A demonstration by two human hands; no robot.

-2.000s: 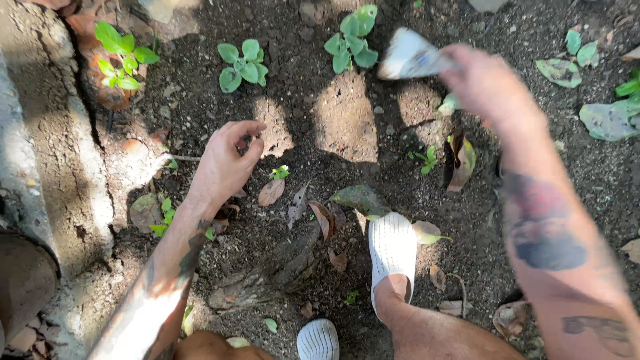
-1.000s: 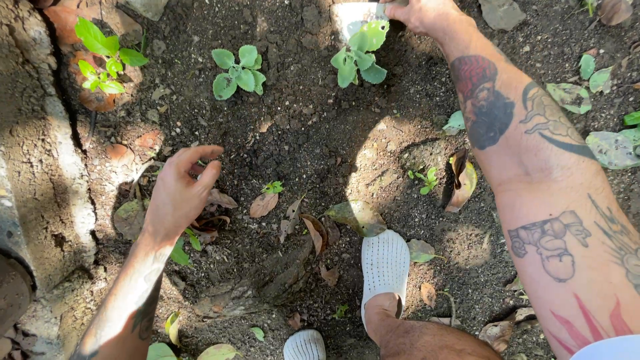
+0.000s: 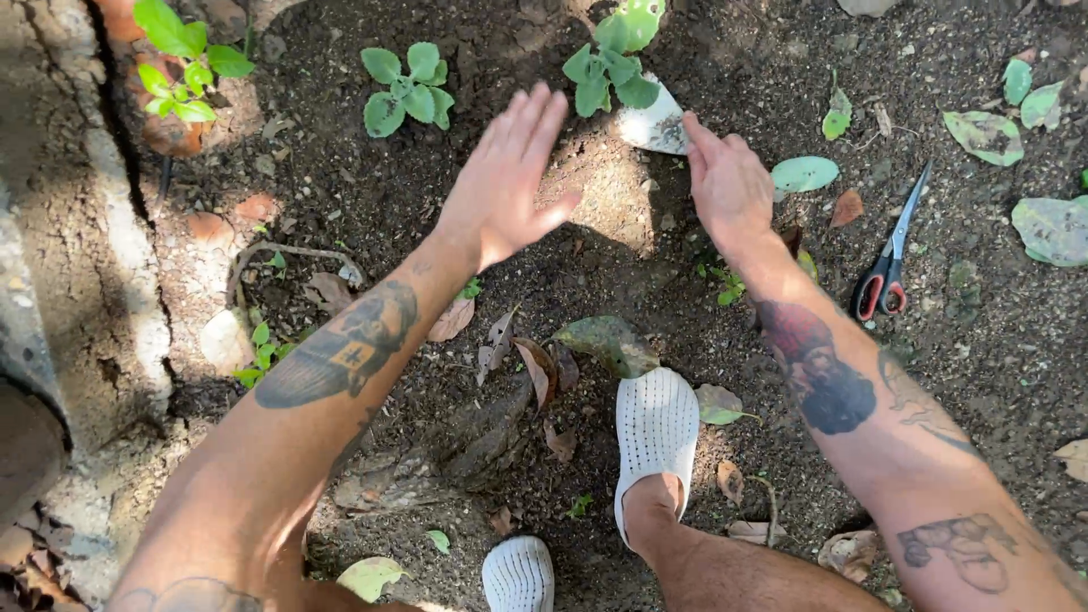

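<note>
My right hand (image 3: 729,183) grips a flat white piece (image 3: 653,117), perhaps plastic, by its right edge. The piece lies close to the soil beside a fuzzy green seedling (image 3: 610,66), whose leaves hide part of it. My left hand (image 3: 512,174) is held flat over the soil with nothing in it, palm down and fingers apart. It is between that seedling and another green seedling (image 3: 408,92) to the left.
Scissors (image 3: 888,251) with red and black handles lie on the soil right of my right forearm. A bright green plant (image 3: 184,64) grows by the cracked concrete edge (image 3: 110,229). Fallen leaves (image 3: 608,342) lie near my white shoes (image 3: 656,433).
My left hand has moved up and right, and its fingers have straightened. My right hand, still holding the white piece, has come from above the seedling to its lower right side.
</note>
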